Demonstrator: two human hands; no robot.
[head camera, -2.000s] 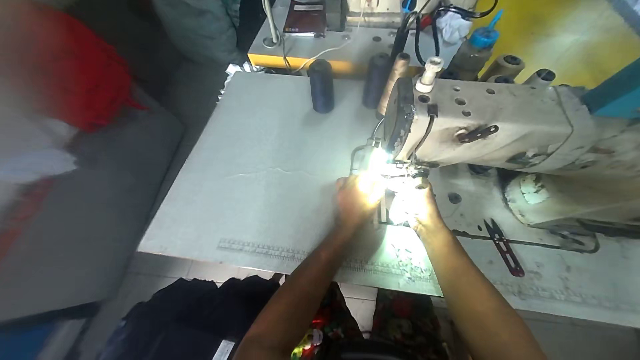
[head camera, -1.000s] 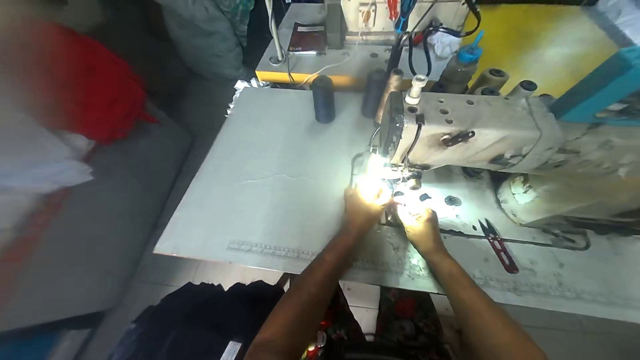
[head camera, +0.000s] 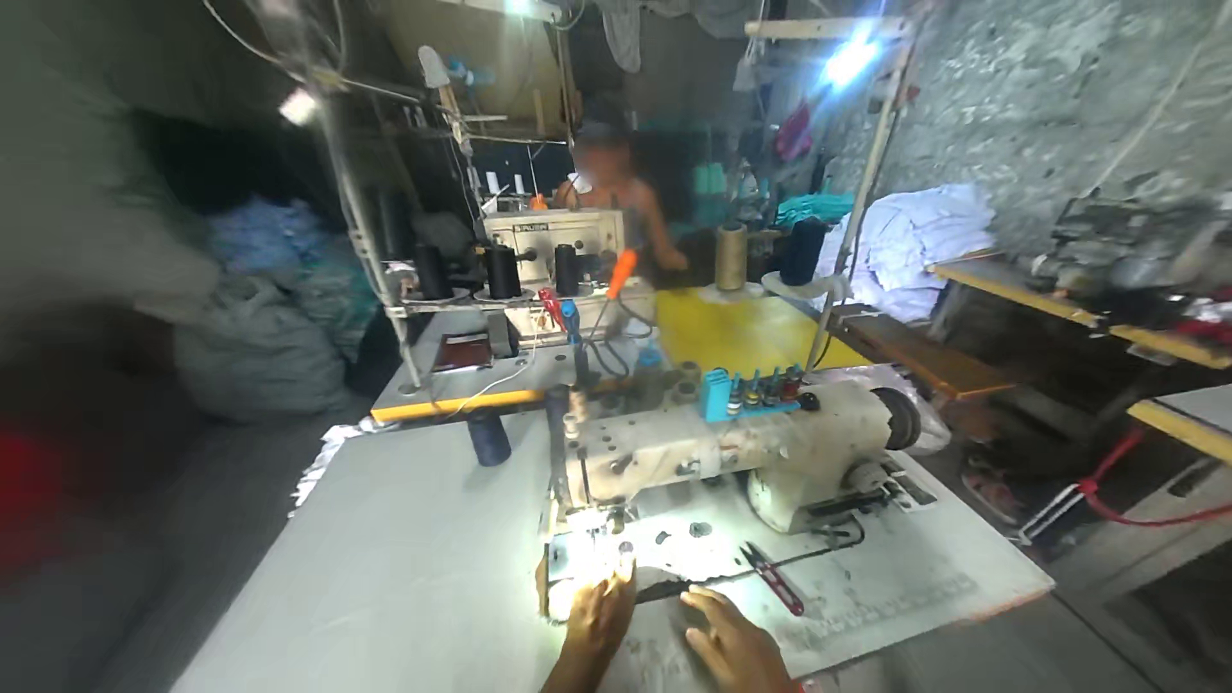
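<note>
An industrial sewing machine (head camera: 693, 443) stands on a pale table (head camera: 385, 558), its needle area brightly lit. My left hand (head camera: 602, 611) is just in front of the needle area, fingers pointing at it; glare hides whether they hold anything. To its right, my right hand (head camera: 736, 640) is over the table's front part, fingers apart and nothing seen in them. Red-handled thread snips (head camera: 773, 580) lie beyond my right hand, blades partly apart. A dark thread cone (head camera: 490, 439) stands left of the machine head.
Behind is a second sewing machine (head camera: 549, 250) with several thread cones on a stand, and a person (head camera: 616, 192) beyond it. A blue holder (head camera: 717, 395) with small bobbins or spools sits on the near machine. A wooden bench (head camera: 914, 351) and other tables are at the right.
The view has tilted up widely, showing the room. My right hand has come away from the needle area toward the front right; my left hand remains near the needle.
</note>
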